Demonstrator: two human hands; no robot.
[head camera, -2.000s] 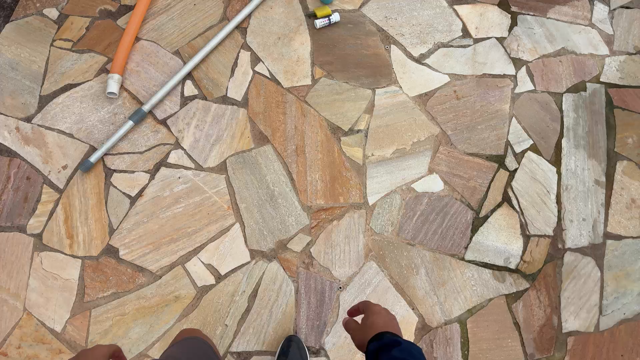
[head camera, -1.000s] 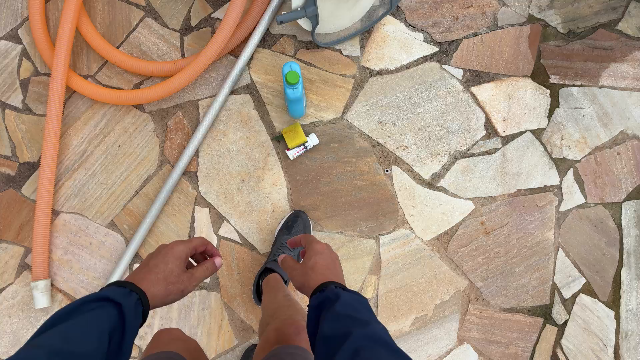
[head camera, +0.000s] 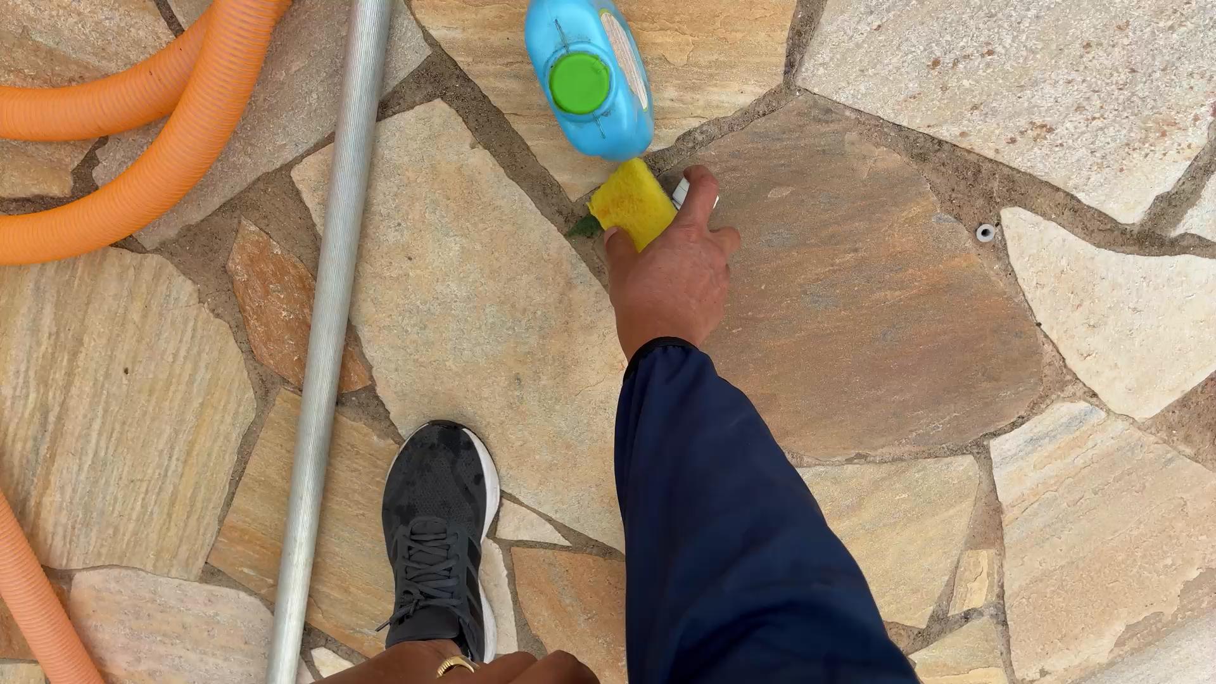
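My right hand (head camera: 673, 285) reaches down over a yellow sponge (head camera: 631, 203), thumb at its lower left edge and fingers at its right; whether it grips the sponge is not clear. Part of a small white object (head camera: 680, 193) shows beside the index finger. Just above the sponge is a blue plastic bottle (head camera: 591, 81) with a green cap. Only the back of my left hand (head camera: 494, 669), with a ring on one finger, shows at the bottom edge, its fingertips hidden.
A metal pole (head camera: 332, 313) runs down the left of the view over irregular stone paving (head camera: 494, 313). Orange corrugated hose (head camera: 204, 114) lies in loops farther left. A dark sneaker (head camera: 439, 532) is on my foot beside the pole. A small round fitting (head camera: 986, 233) sits in the paving at right.
My right hand has moved forward and down to the sponge. My left hand, fully in view a second ago, is now mostly below the frame. The view has come closer to the ground.
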